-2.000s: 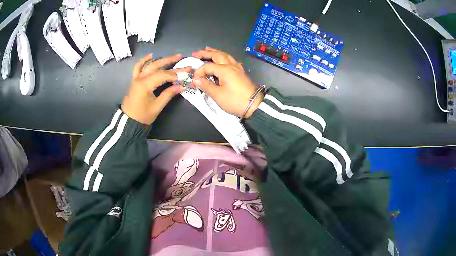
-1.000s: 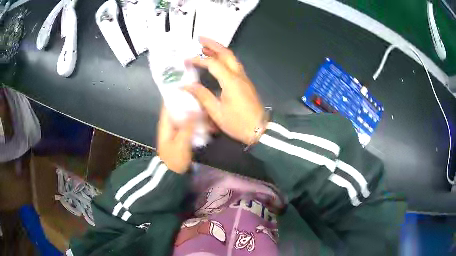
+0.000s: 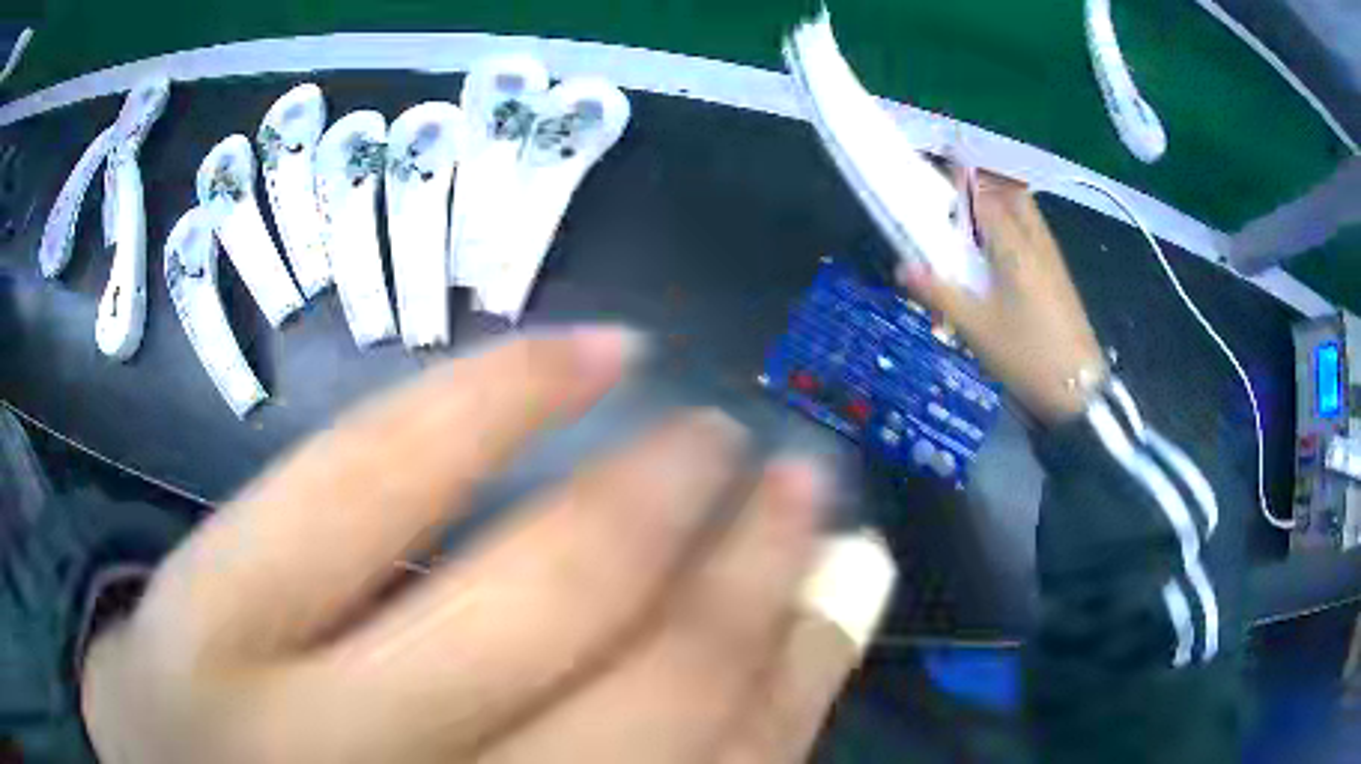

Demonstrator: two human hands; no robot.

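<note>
My right hand (image 3: 1022,291) holds a curved white housing (image 3: 881,149) by its lower end, raised beyond the blue test board (image 3: 888,373), near the pale rail. My left hand (image 3: 493,567) is very large and blurred close to the camera, its fingers curled and pointing right. A small pale patch shows at its fingers; whether it is a held thing cannot be told. The blue board lies flat on the black bench, its red parts along the near edge.
Several open white shells (image 3: 358,224) are fanned out at left, with longer curved pieces (image 3: 126,254) beside them. Behind the pale rail (image 3: 717,75) runs a green conveyor with a white piece (image 3: 1127,90) on it. A grey-white box with a lit blue screen (image 3: 1325,426) stands far right.
My hands have parted. The right hand has moved right and away from me with a white housing; the left has come up close to the camera. The view has shifted, showing more conveyor.
</note>
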